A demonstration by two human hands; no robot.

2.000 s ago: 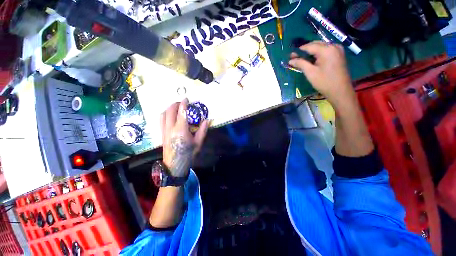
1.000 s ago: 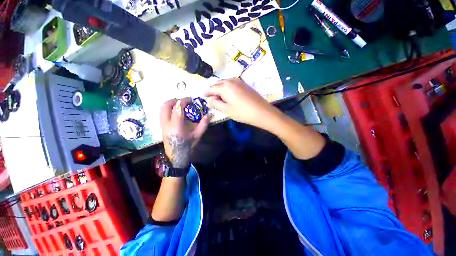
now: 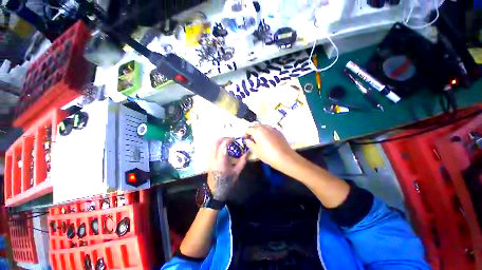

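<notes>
My left hand (image 3: 225, 162), tattooed and wearing a dark wristwatch, holds a round watch case (image 3: 235, 148) with a dark rim and silvery-purple inside, above the front part of the cream-white mat (image 3: 305, 126). My right hand (image 3: 264, 141) is at the right edge of the case, with its fingertips close together; whether they hold a small part cannot be seen. The grey-and-tan electric screwdriver (image 3: 210, 89) hangs above the mat, its tip just above my right fingers.
Small battery cells (image 3: 281, 112) lie on the mat, with black strap-like pieces (image 3: 273, 74) behind. A white marker pen (image 3: 373, 81) and black fan (image 3: 400, 66) are at right. A grey bench unit (image 3: 126, 150) and red trays (image 3: 100, 237) are at left.
My right hand left the green bench top at right and came to the watch case. The view has shifted, showing more of the shelf and left trays. My left hand still holds the case.
</notes>
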